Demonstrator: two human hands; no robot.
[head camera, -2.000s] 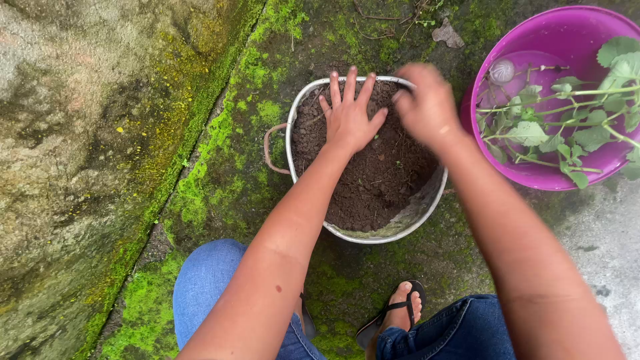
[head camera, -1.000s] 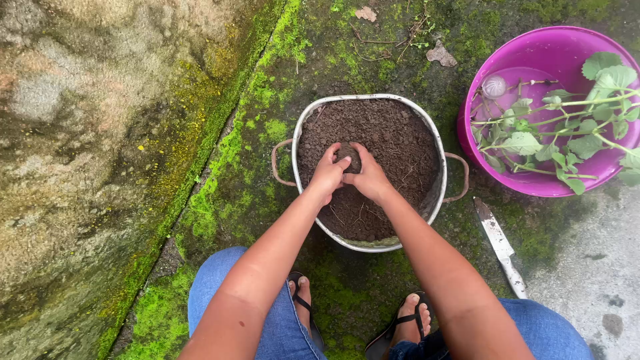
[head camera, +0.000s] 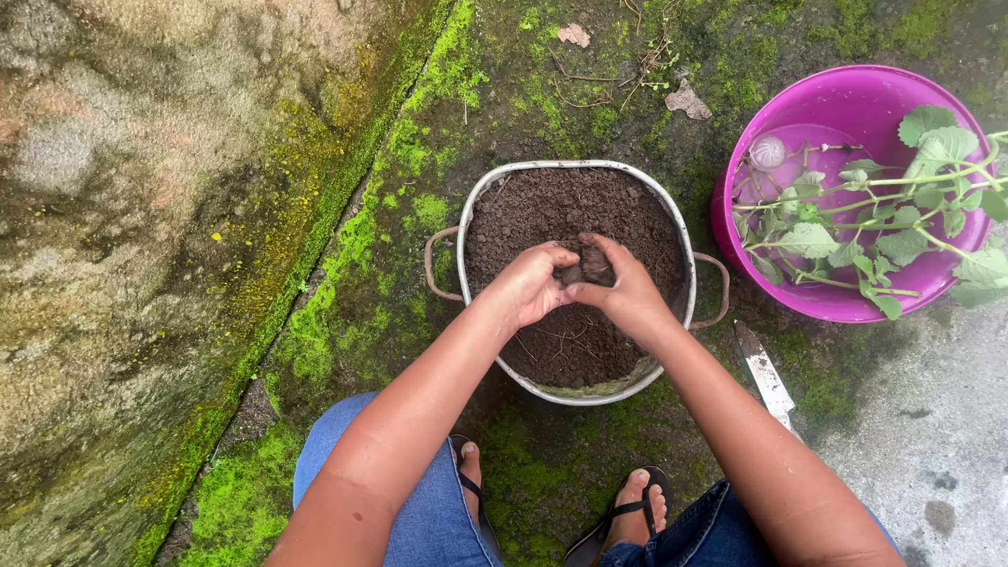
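A metal pot (head camera: 577, 400) with two loop handles stands on mossy ground, filled with dark brown soil (head camera: 543, 205). Over its middle my left hand (head camera: 535, 283) and my right hand (head camera: 622, 291) meet, fingertips and thumbs close together around a dark clump of soil (head camera: 587, 268). Fine roots lie on the soil just below the hands. To the right, a purple plastic basin (head camera: 854, 94) contains cut leafy stems (head camera: 874, 189), some reaching over its rim, and a clear, ridged round object (head camera: 767, 151).
A knife (head camera: 765, 374) with a dirty blade lies on the ground between pot and basin. A mossy rock wall (head camera: 173, 197) slopes along the left. Dry leaves (head camera: 687, 101) and thin twigs lie beyond the pot. My sandalled feet are below it.
Two seconds ago my hands were apart, the left spread flat on the soil and the right at the pot's right rim. Since then they have come together around the clump.
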